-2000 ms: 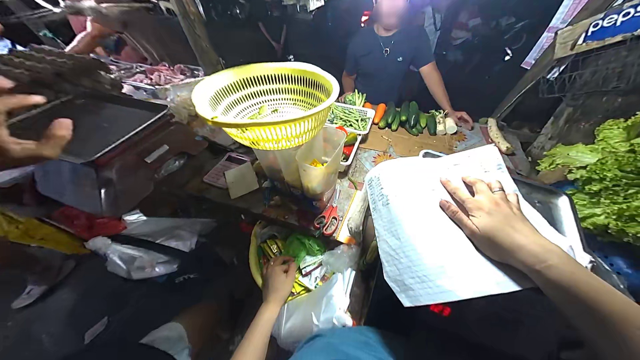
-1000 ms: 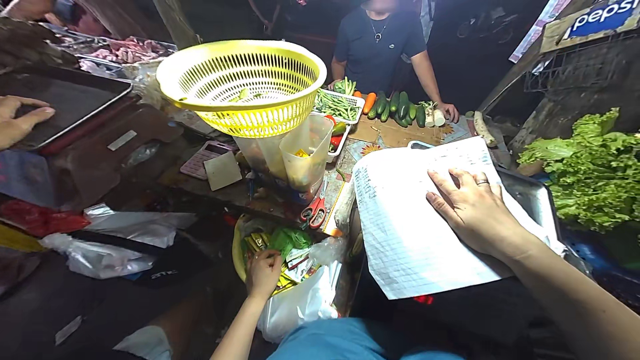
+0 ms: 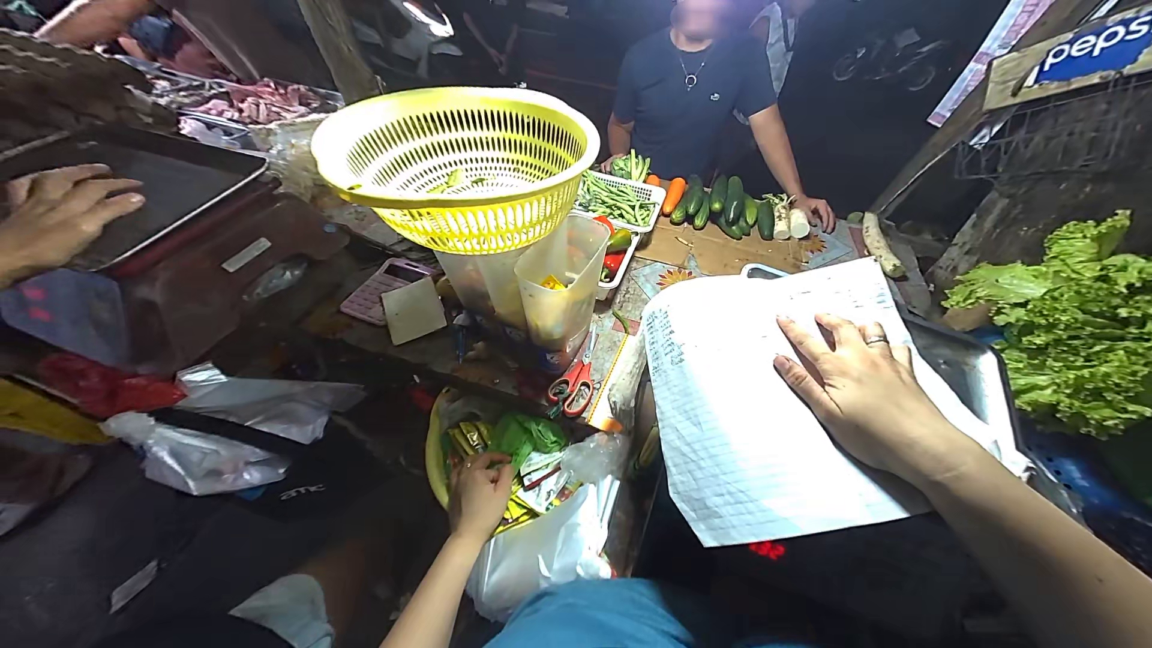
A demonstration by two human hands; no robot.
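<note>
My right hand (image 3: 850, 391) lies spread on a lined sheet of paper (image 3: 720, 450) with handwriting, which rests over a metal tray (image 3: 976, 369). A ring is on one finger. Down at the lower centre, my left hand (image 3: 481, 490) reaches into a yellow basket (image 3: 436, 450) of small packets (image 3: 468, 439) and a green plastic bag (image 3: 526, 438); its fingertips touch the packets, and whether they grip one is unclear. A white plastic bag (image 3: 549, 544) hangs at the basket's front. Red-handled scissors (image 3: 573, 387) lie just beyond it.
A yellow colander (image 3: 486, 216) sits atop plastic containers (image 3: 562, 306). Cucumbers (image 3: 733, 202), carrots, beans (image 3: 616, 200) and radishes lie behind. Lettuce (image 3: 1053, 315) is at right. A person (image 3: 693, 108) stands across the table; another person's hand (image 3: 67, 211) is over a tray at left.
The other person's hand at the left has come lower, over the tray there. My right hand stays on the paper and my left hand stays in the basket.
</note>
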